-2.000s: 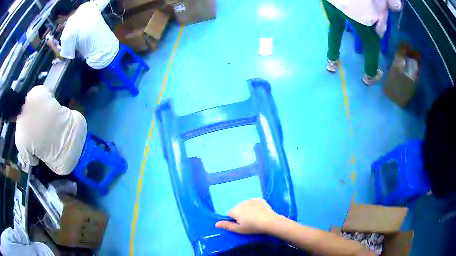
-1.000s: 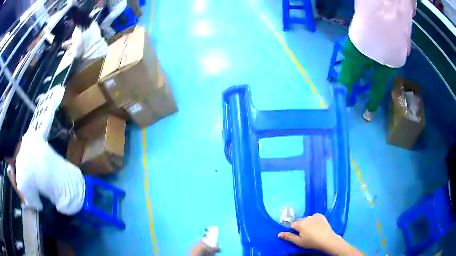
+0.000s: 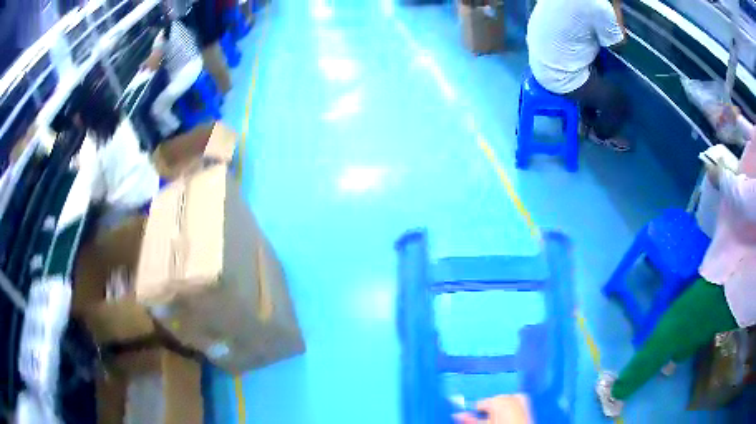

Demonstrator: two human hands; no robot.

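Note:
A bright blue plastic stool is held out in front of me with its legs pointing forward, low and right of centre. My right hand is at the bottom edge, partly cut off and blurred, with its fingers closed on the stool's near part. The stool's near end is cut off by the picture's edge. My left hand is out of the picture.
Large cardboard cartons are stacked at left beside a yellow floor line. Seated people line the left bench. At right, a person sits on a stool; another in pink and green is beside a tilted blue stool.
The view has moved forward along the aisle, so the cartons and the person in pink are nearer. The held stool sits lower. My left hand, with a small white item, has left the picture.

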